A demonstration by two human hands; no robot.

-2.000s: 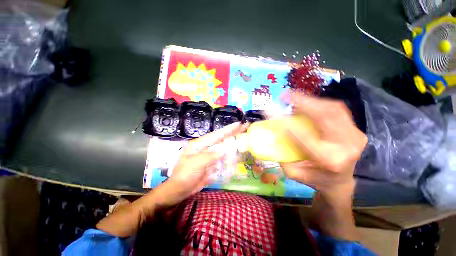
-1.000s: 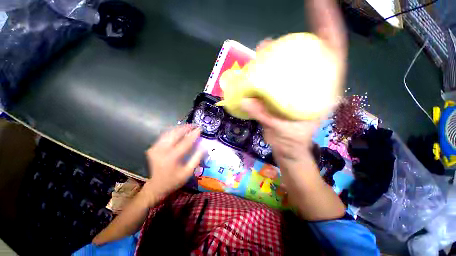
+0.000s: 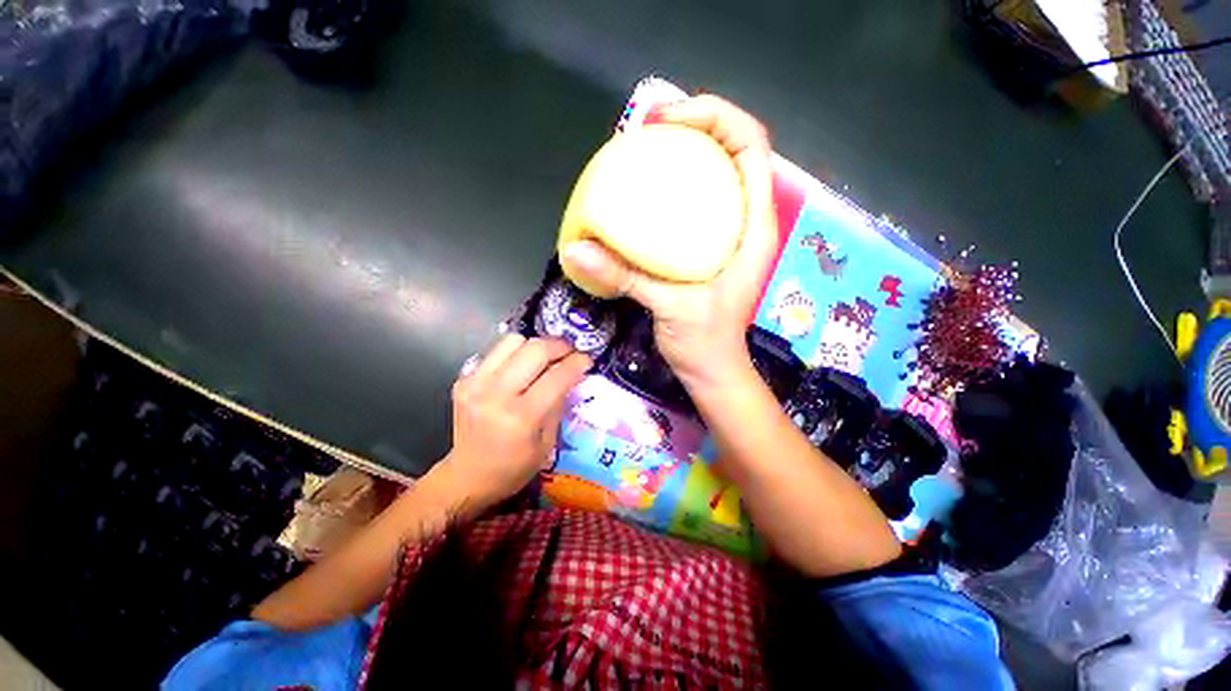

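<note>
My right hand [image 3: 729, 270] is closed around the pale yellow squeeze bottle [image 3: 662, 203], held over the left end of the row; its nozzle is hidden. My left hand [image 3: 510, 409] has its fingertips at the lower edge of the leftmost black housing [image 3: 574, 319], which has a shiny round centre. More black housings [image 3: 830, 409] run in a row to the right, partly under my right forearm. They lie on the cartoon-printed board [image 3: 844, 243]. Whether my left fingers pinch the housing or only touch it is unclear.
A pile of small dark-red parts [image 3: 965, 324] lies on the board's right end, beside a black soft heap [image 3: 1013, 452] and a clear plastic bag [image 3: 1093, 520]. A yellow and blue fan [image 3: 1206, 385] stands at right. A carton of black pieces [image 3: 135, 520] is at lower left.
The view has turned, so the board slants. My right hand brought the bottle to the row's left end and lowered it. My left hand moved to the leftmost housing.
</note>
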